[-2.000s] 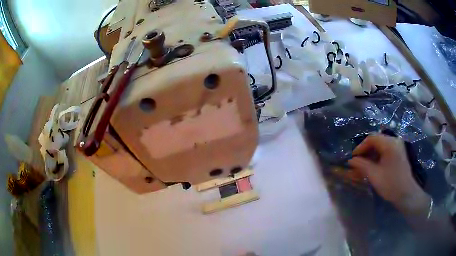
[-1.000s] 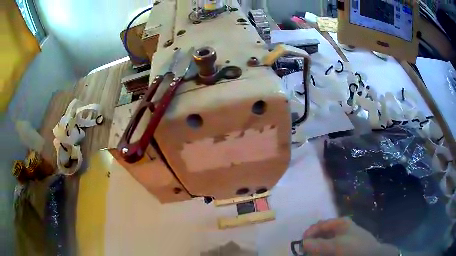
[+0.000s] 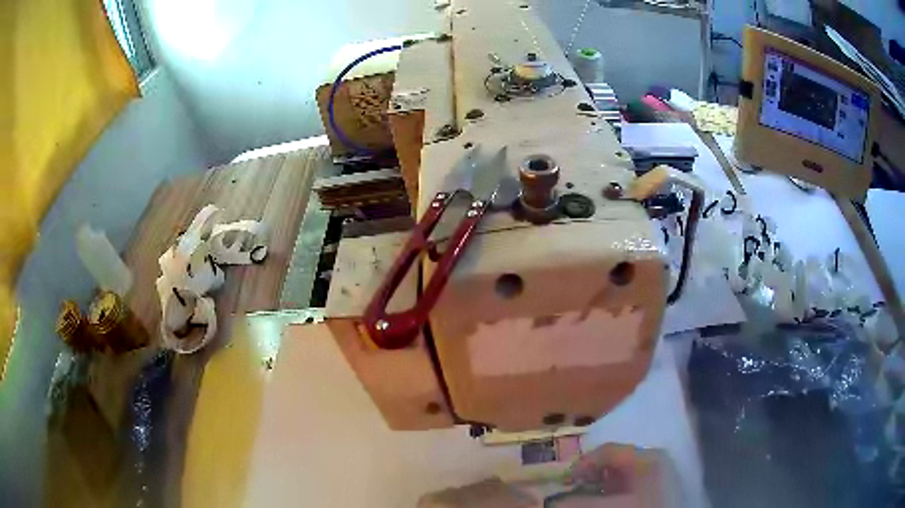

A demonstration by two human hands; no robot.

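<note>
The cream sewing machine head (image 3: 556, 332) stands in the centre. Below it, the small pale work clamp (image 3: 541, 452) shows a dark and a reddish patch, partly covered by my right hand. My right hand (image 3: 627, 476) is bent at the clamp's front right, its fingertips closed on a small dark piece (image 3: 574, 490), which is blurred. My left hand (image 3: 478, 494) is low in front of the clamp, cut off by the bottom edge. Its fingertips are close to the right ones; whether it holds anything is unclear.
Red-handled snips (image 3: 437, 260) lie on the machine head beside a brass-brown cylinder (image 3: 539, 185). White bands lie at left (image 3: 193, 283) and right (image 3: 794, 283). A clear plastic bag with dark contents (image 3: 784, 417) lies at right. A control panel (image 3: 809, 109) stands behind.
My right hand has come from the plastic bag to the clamp with a small black piece. My left hand has come up at the bottom. The view has turned left and shows more behind.
</note>
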